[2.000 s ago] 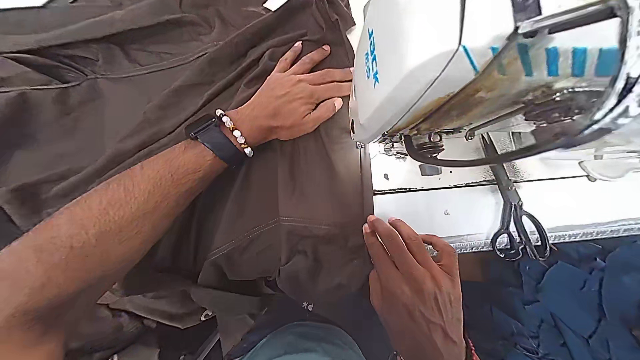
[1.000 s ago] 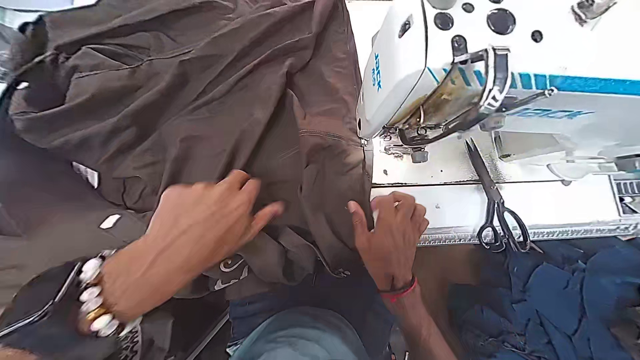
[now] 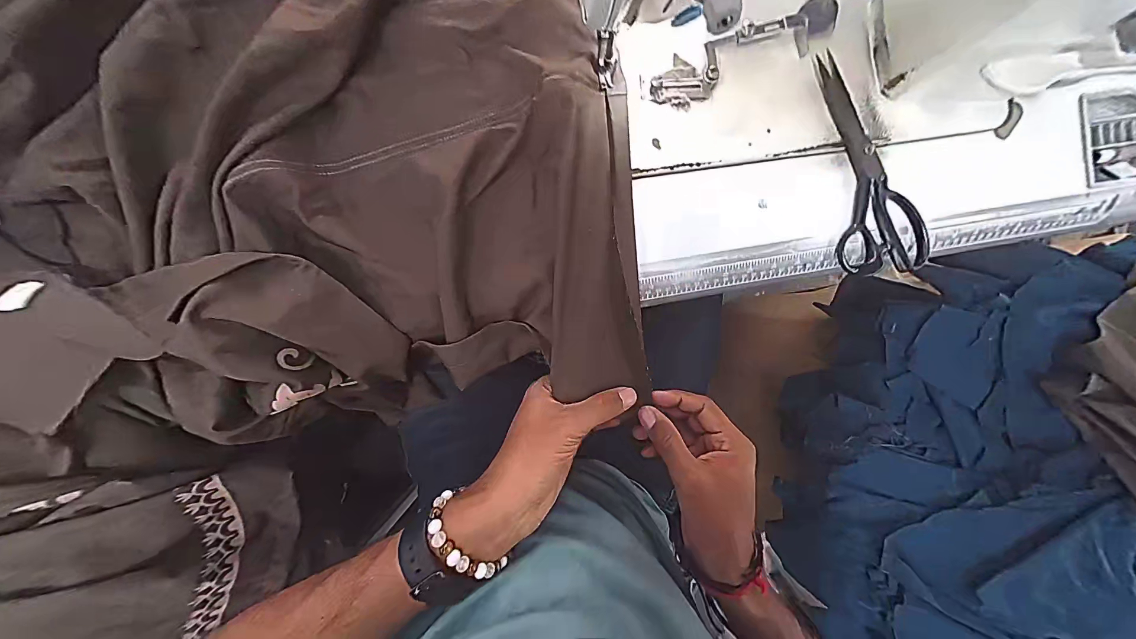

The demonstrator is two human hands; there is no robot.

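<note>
Dark brown fabric (image 3: 382,222) with a double stitched seam spreads across the left and hangs over the front edge of the sewing table (image 3: 710,204). Its right edge runs up under the presser foot (image 3: 606,67) of the sewing machine, of which only lower parts show. My left hand (image 3: 555,435), with a beaded bracelet and a dark watch strap, grips the lower corner of this edge, thumb on top. Close at its right, my right hand (image 3: 706,453) has thumb and forefinger at the same corner; whether they pinch the cloth is unclear.
Black-handled scissors (image 3: 870,177) lie on the white table, handles over the ruler strip (image 3: 737,277) at its front edge. A heap of blue fabric (image 3: 994,426) fills the lower right. More brown cloth with a patterned trim (image 3: 213,550) lies at the lower left.
My left hand has moved from lying on the fabric to its lower right corner. My right hand has come down along the edge from beside the machine. The view has moved closer.
</note>
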